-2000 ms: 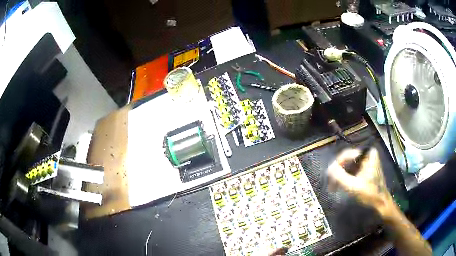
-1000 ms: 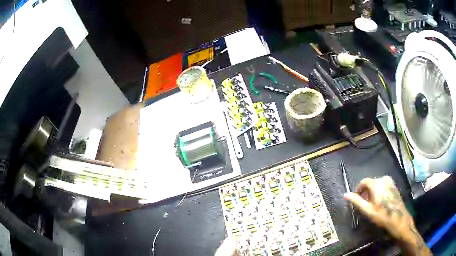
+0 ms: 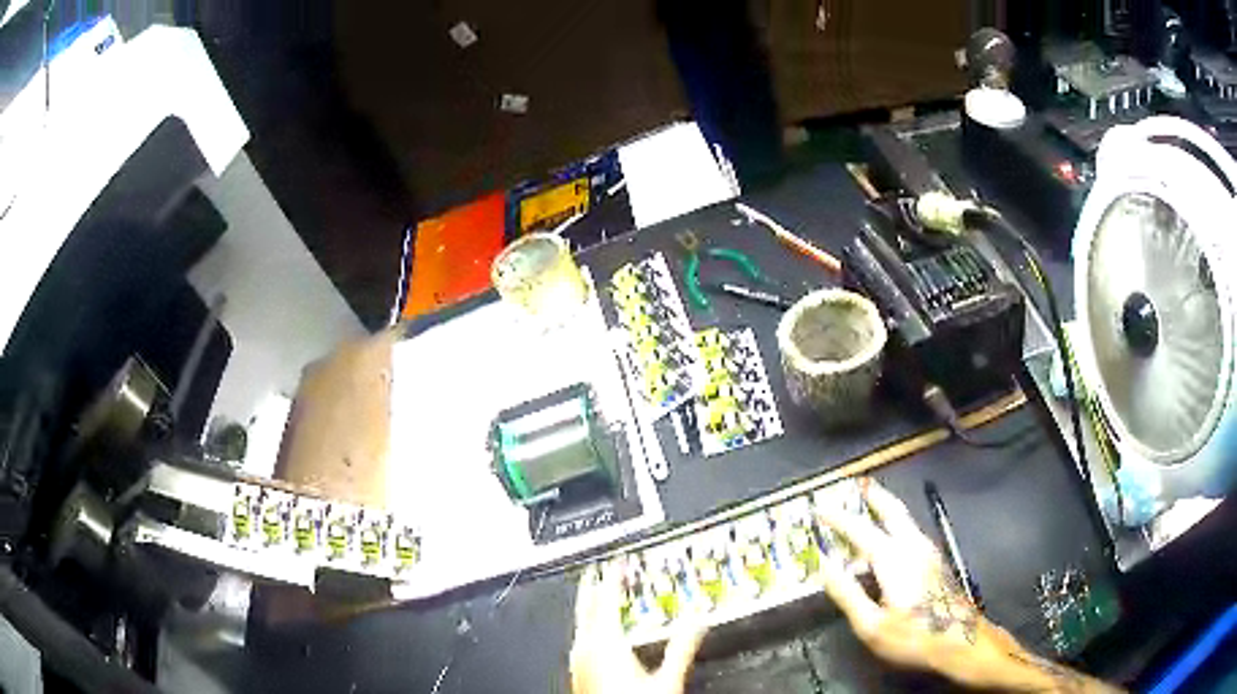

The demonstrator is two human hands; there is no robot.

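Observation:
My left hand (image 3: 627, 648) and my right hand (image 3: 875, 576) grip the two ends of a white PCB panel (image 3: 733, 576) with yellow and black parts on top. The panel is tilted over the black mat, its far rows showing as a narrow strip. My left hand is cut off by the bottom edge. A slim black pen-shaped tool (image 3: 952, 540) lies on the mat to the right of my right hand.
Another PCB strip (image 3: 326, 533) rests on the rails at left. A solder spool (image 3: 550, 454) stands on white paper. Two loose boards, a rough cup (image 3: 832, 350), green cutters (image 3: 715, 275), a soldering station (image 3: 936, 298) and a fan (image 3: 1153, 325) stand or lie beyond.
The panel lay flat and is now tilted between both hands. My right hand has left the pen-shaped tool and moved left onto the panel. The strip on the rails now shows sharply.

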